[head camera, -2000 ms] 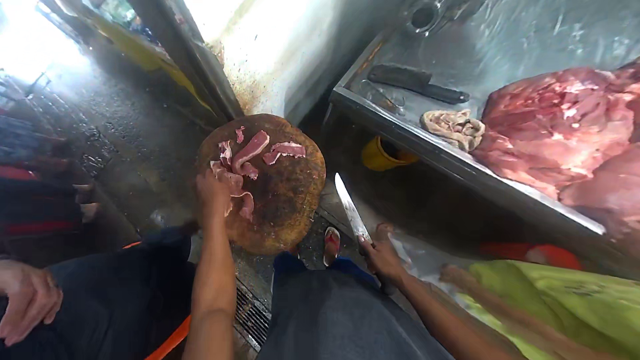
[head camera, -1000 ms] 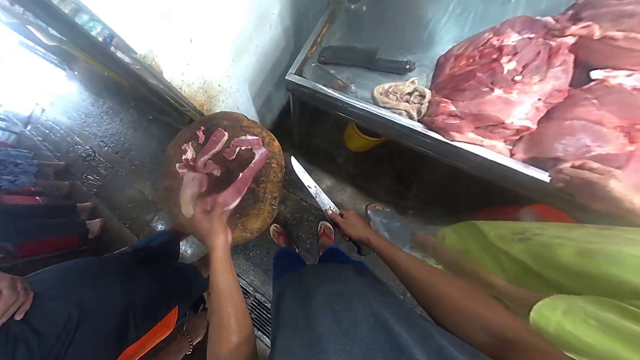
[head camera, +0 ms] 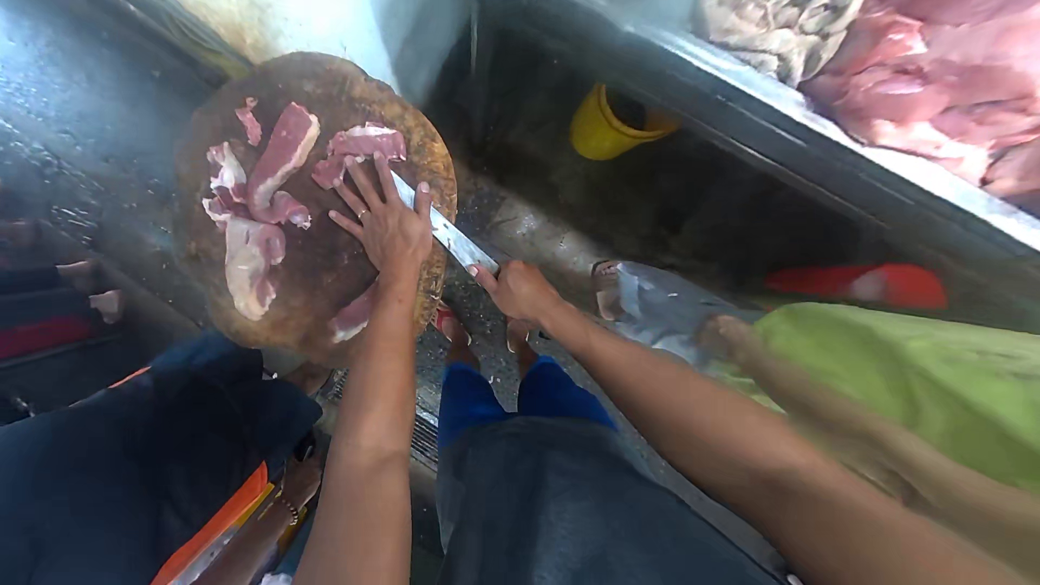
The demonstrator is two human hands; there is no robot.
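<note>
My left hand [head camera: 390, 219] lies palm down over the round wooden chopping block [head camera: 317, 284], fingers spread, its fingertips at a strip of raw meat [head camera: 366, 145]. In my right hand [head camera: 520, 288] is the handle of a long knife [head camera: 455, 244]; its blade reaches over the block's right edge and its front part passes under my left hand. To the left on the block lie a curved strip of red meat with a pale edge [head camera: 280, 158] and a paler, fatty piece [head camera: 250, 260]. Another piece of meat [head camera: 351, 318] is partly hidden by my left forearm.
A metal table [head camera: 731, 97] at the upper right bears large cuts of raw meat [head camera: 942, 89] and a crumpled cloth [head camera: 784, 32]. Below it stands a yellow bucket [head camera: 605, 130]. People stand close on both sides, one in a green garment [head camera: 910, 374], one in dark clothes [head camera: 146, 471].
The knife, held off to the block's right before, now reaches over the block. My left hand has let go of the long strip it held and lies flat. The view has moved closer to the block.
</note>
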